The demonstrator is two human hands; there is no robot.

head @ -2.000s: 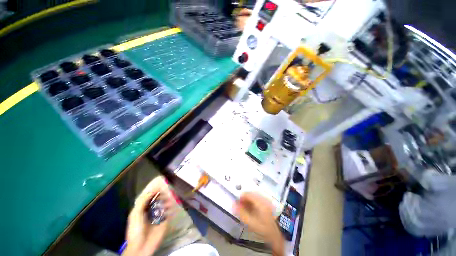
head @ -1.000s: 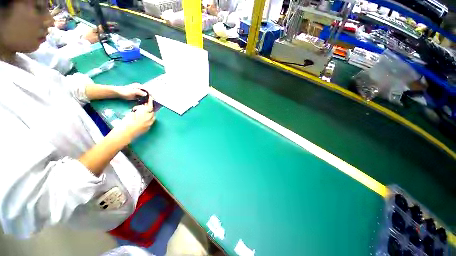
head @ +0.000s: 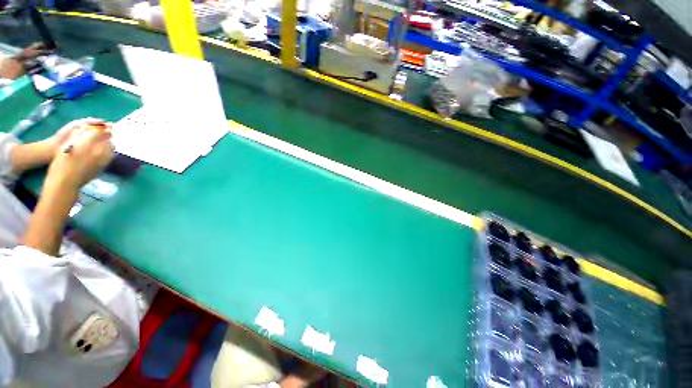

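A small blurred part of a hand point(head: 302, 376), seemingly my left hand, shows at the bottom edge beside my beige-clothed leg. It is mostly cut off, and what it holds is hidden. My right hand is out of the picture. A clear blister tray point(head: 493, 312) lies at the lower right on the green bench, cut off by the bottom edge. Black round units point(head: 561, 347) sit in many of its pockets. Several pockets on its near left side hold no black unit.
The green bench point(head: 281, 242) has a yellow and white far edge. Tape pieces point(head: 317, 339) line its near edge. At left a person in a white coat point(head: 61, 303) holds a pen by an open white booklet point(head: 182, 91). Clear empty trays point(head: 630, 333) lie right of the filled one.
The view swung left from the press to the bench, then partly back right, bringing more of the tray in. The neighbour's hands have moved from a dark unit to a pen beside the booklet.
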